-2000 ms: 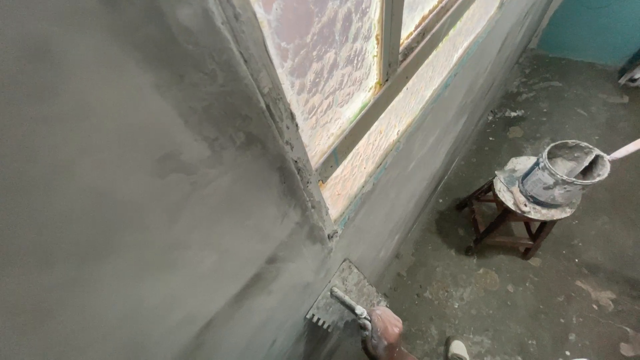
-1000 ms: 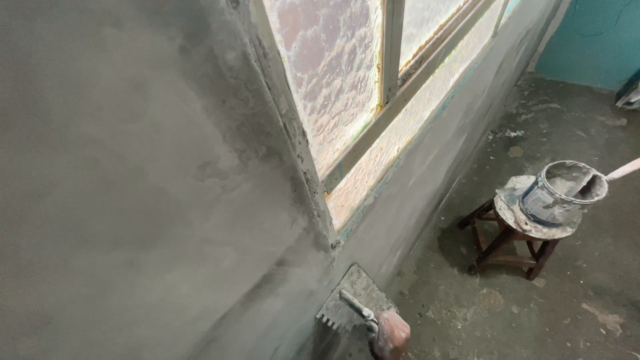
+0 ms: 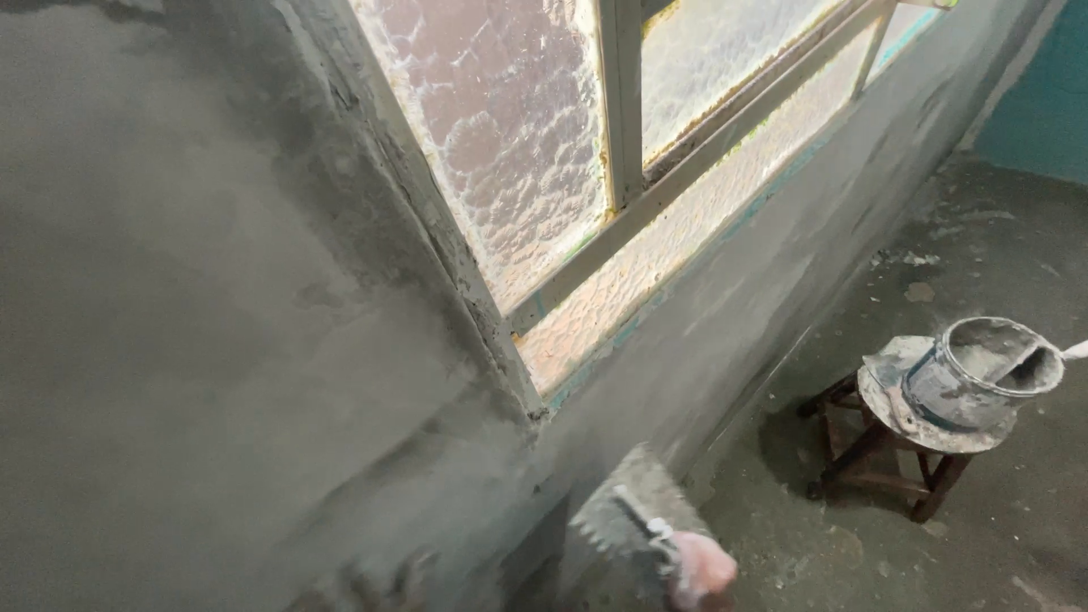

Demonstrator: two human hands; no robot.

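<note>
My right hand [image 3: 704,568], at the bottom just right of centre, is closed around the handle of a notched steel trowel [image 3: 642,501]. The trowel's blade is smeared with grey material and somewhat blurred, its toothed edge facing left. It is held near the lower wall, below the window's bottom corner; whether it touches the wall cannot be told. Grey skim coat [image 3: 212,357] covers the wall at the left, with darker patches beside the window frame [image 3: 442,246]. A blurred dark patch at the bottom edge, left of the trowel, cannot be made out. My left hand is not plainly seen.
A wooden stool [image 3: 884,476] stands on the stained floor [image 3: 807,561] at the right. On its smeared round top rests a bucket [image 3: 952,395] of grey material with a tool leaning in it. Textured window panes [image 3: 501,127] fill the upper middle. A teal wall [image 3: 1037,110] is at the far right.
My right hand and the trowel have moved right, away from the window's lower corner. The stool and bucket stand as before.
</note>
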